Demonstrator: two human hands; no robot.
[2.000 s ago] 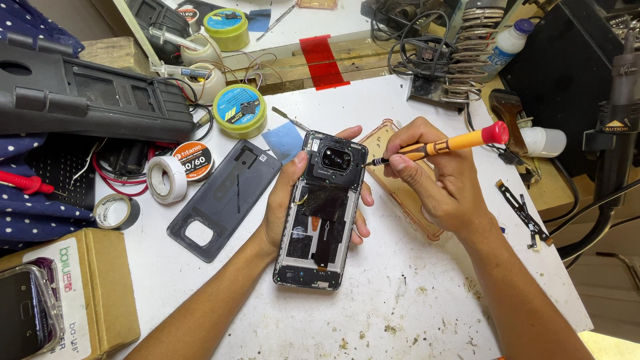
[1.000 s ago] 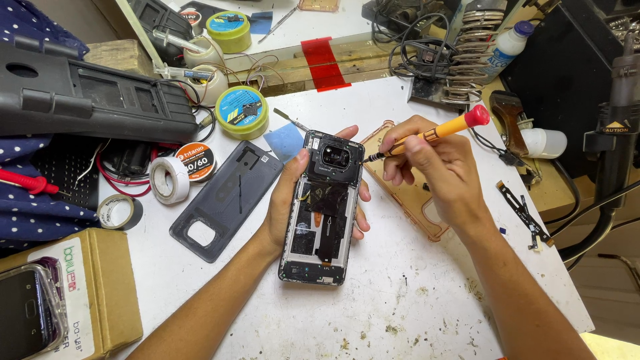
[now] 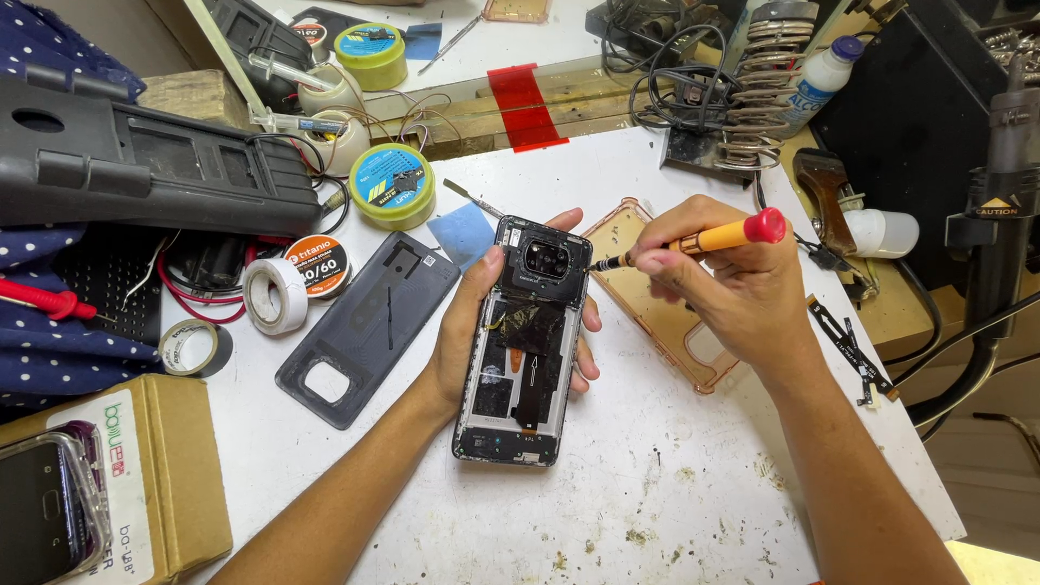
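An opened smartphone [image 3: 528, 341], its inner side facing up, is held in my left hand [image 3: 467, 325], thumb on its left edge and fingertips showing past its right edge. My right hand [image 3: 723, 280] grips a screwdriver [image 3: 707, 240] with an orange and yellow handle and a red cap. The screwdriver's tip is at the phone's upper right edge, beside the camera module [image 3: 547, 258]. Left of the phone lies its detached dark back cover [image 3: 370, 329]. A clear phone case [image 3: 658, 317] with a pinkish rim lies partly behind my right hand.
Behind the phone are a blue sheet [image 3: 461, 234], a metal spudger [image 3: 471, 197] and a green round tin [image 3: 392, 188]. Tape rolls [image 3: 275, 297] and a solder spool [image 3: 318, 264] stand left. Flex cables [image 3: 853, 349] lie right, near a coiled soldering iron stand [image 3: 756, 89]. A cardboard box [image 3: 191, 479] is front left.
Between two seconds and one second ago, the screwdriver handle tilted up and my right hand shifted slightly. Since then, the handle has lowered again, its tip staying near the phone's upper right edge.
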